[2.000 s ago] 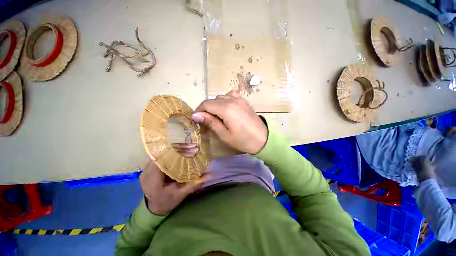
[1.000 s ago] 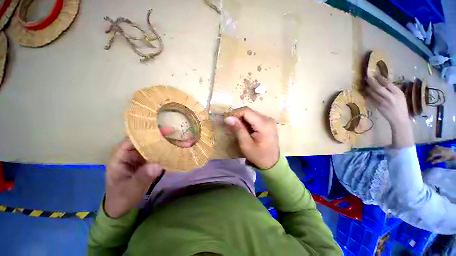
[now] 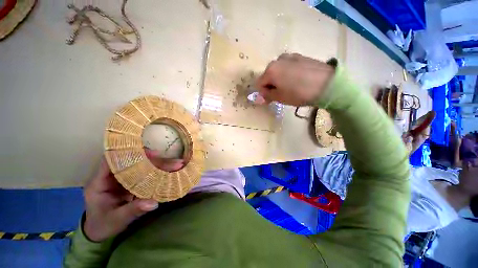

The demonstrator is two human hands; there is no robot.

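Observation:
My left hand (image 3: 118,201) holds a tan woven ring (image 3: 123,152) by its lower left rim, above the bench's front edge. The ring's open centre faces up, with fingertips showing through it. My right hand (image 3: 296,78) is over the taped glue sheet (image 3: 225,112), fingers pinched beside a small white glue blob (image 3: 255,97). A thin cord end (image 3: 301,112) curves out below this hand; the pinch itself is hidden. Loose twisted cords (image 3: 107,31) lie at the upper left.
A ring with a red band (image 3: 13,15) is at the upper left corner. A finished ring (image 3: 325,128) and several standing rings (image 3: 390,102) are at the right. A coworker's hand (image 3: 417,137) holds another ring. A green strip (image 3: 361,36) runs along the far side.
My right hand has moved away from the woven ring, forward and right to the glue blob. My left hand and ring sit slightly further left. The coworker now holds a ring.

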